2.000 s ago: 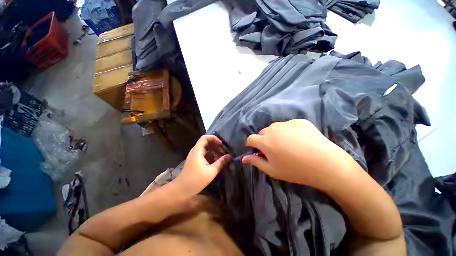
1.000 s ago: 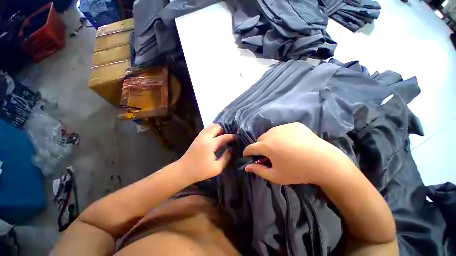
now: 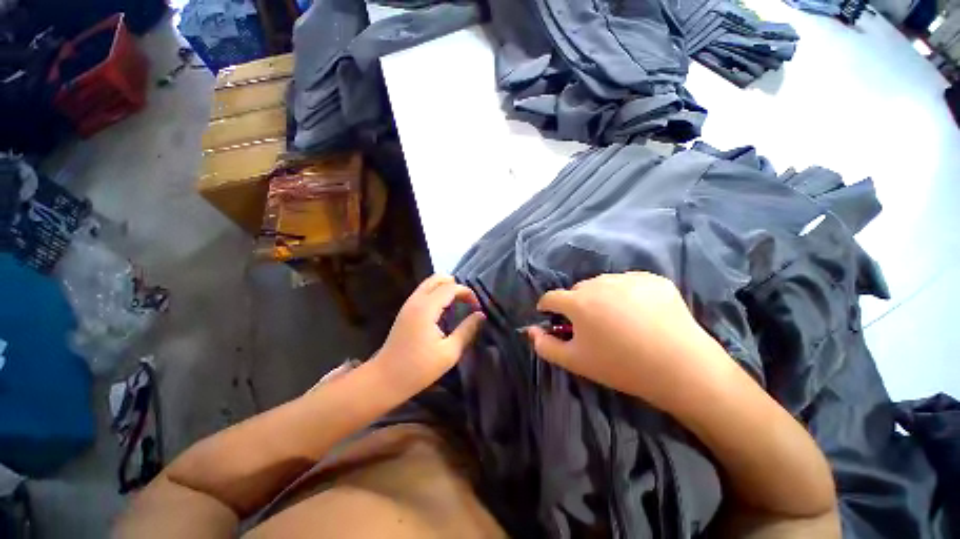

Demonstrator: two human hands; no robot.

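A thick stack of dark grey garments (image 3: 632, 221) lies over the near edge of the white table, its layers hanging down in front of me. My left hand (image 3: 426, 332) is at the left side of the stack, with thumb and fingertips around a narrow fold of grey cloth. My right hand (image 3: 621, 332) is at the front of the stack, a little to the right, closed around small thread snips (image 3: 561, 331). Only a red bit and a short tip of the snips show; the palm hides the rest. A small white label (image 3: 812, 225) lies on the cloth.
A second grey pile (image 3: 600, 63) lies further along the white table (image 3: 447, 137), with grey cloth hanging over its left edge. Tan cartons (image 3: 244, 132) and a wooden stool (image 3: 316, 205) stand left of the table. A red crate (image 3: 102, 74) and clear plastic (image 3: 111, 295) are on the floor.
The view has shifted slightly. Both hands stay at the front folds. The right hand has moved slightly right, widening the gap, and the snips' dark tip shows less than a second ago.
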